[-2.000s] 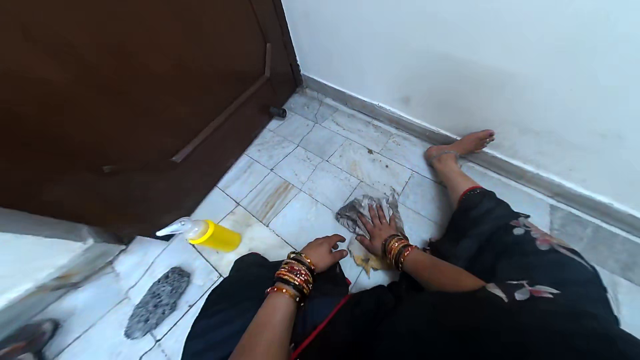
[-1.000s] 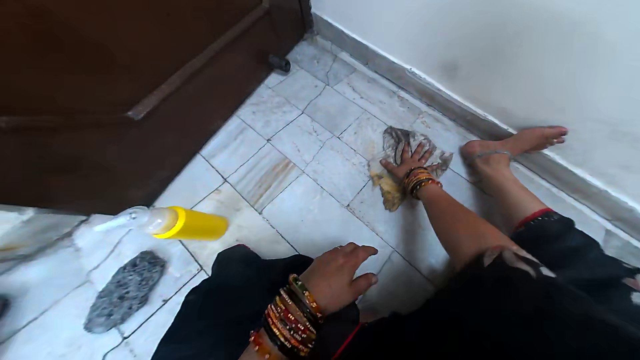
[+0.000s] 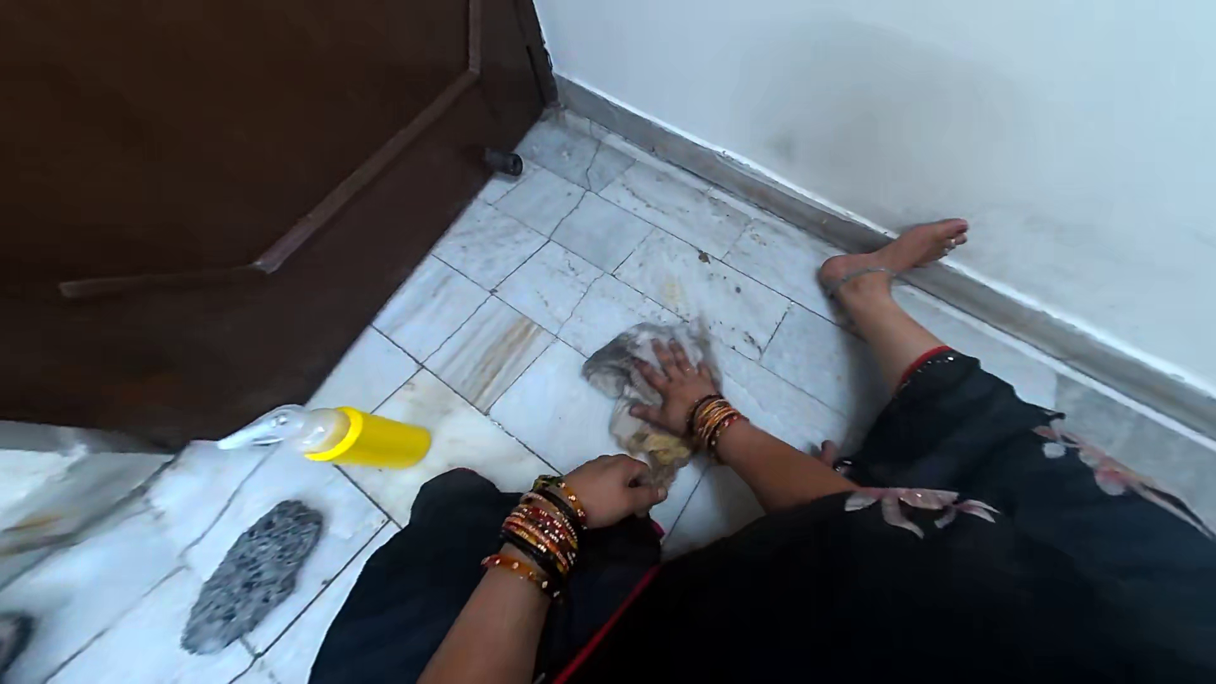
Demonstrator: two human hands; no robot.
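My right hand (image 3: 682,382) lies flat with spread fingers on a crumpled, wet-looking grey and yellowish cloth (image 3: 622,359), pressing it on the marble tile floor (image 3: 560,399). My left hand (image 3: 616,489), with many bangles at its wrist, is over my knee near the cloth's lower end; its fingers are curled, and whether they hold anything does not show. A yellow spray bottle with a clear nozzle (image 3: 380,440) lies on its side to the left. Below the bottle, a grey speckled oval piece (image 3: 255,575), perhaps stone, rests on the floor.
A dark brown wooden door (image 3: 285,228) with a black door stop (image 3: 503,162) stands at the left. A white wall with a grey stone skirting (image 3: 703,152) runs along the right, where my bare foot (image 3: 893,258) touches it. Small dark specks dot the tiles.
Since a second ago, my right hand and the cloth under it have moved nearer my left hand. The fingers of my left hand have curled in.
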